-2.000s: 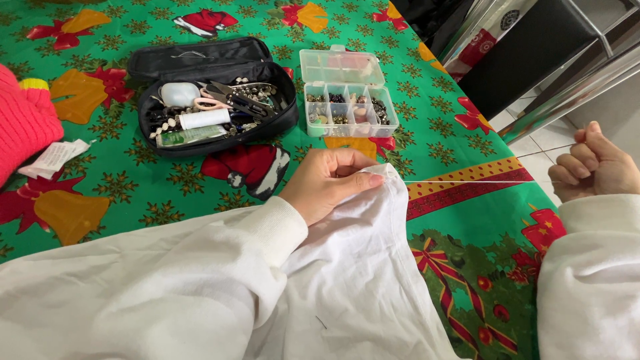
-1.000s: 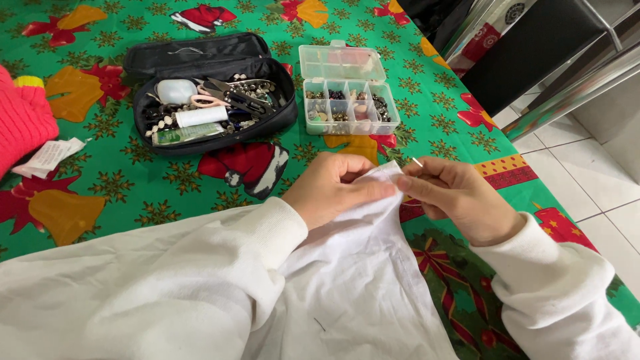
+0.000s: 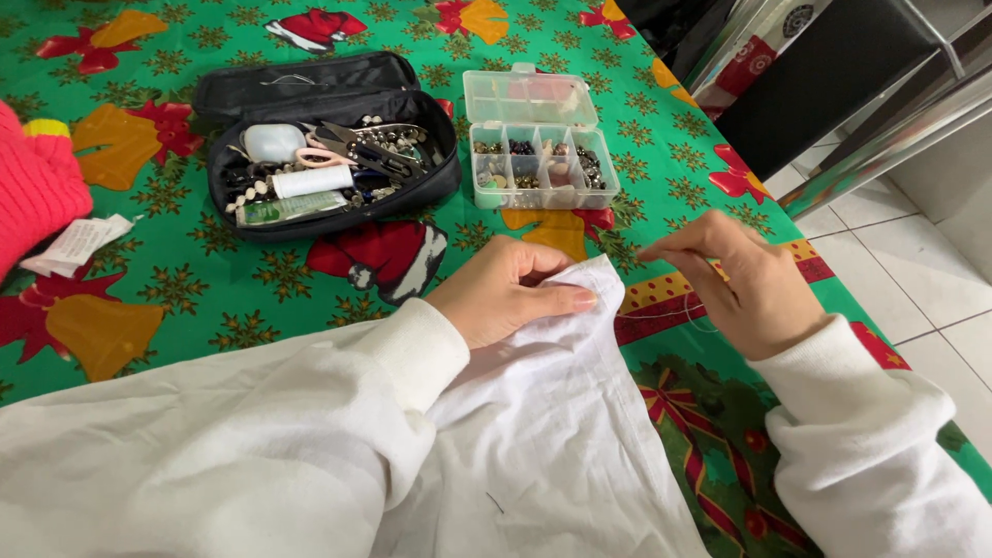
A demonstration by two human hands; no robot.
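My left hand [image 3: 519,293] pinches the folded corner of a white cloth [image 3: 542,403] between thumb and fingers. To its right, my right hand [image 3: 728,279] is raised apart from the cloth, thumb and forefinger together; a needle between them cannot be made out. A thin white thread [image 3: 659,315] runs from the cloth's edge toward the right hand and loops beneath it. A short dark thread or pin [image 3: 494,503] lies on the cloth lower down. White sleeves cover both wrists.
A black zip case [image 3: 333,221] holds a white thread spool [image 3: 312,182], thread snips [image 3: 360,151] and beads. Beside it stands an open clear plastic bead box [image 3: 542,198]. Red knitwear [image 3: 35,186] with a white tag lies at the left. A patterned green tablecloth [image 3: 256,279] covers the table.
My right hand was far out right with the thread taut, then came to the cloth's corner beside my left hand. Now it is a little away from the corner, and the thread hangs slack.
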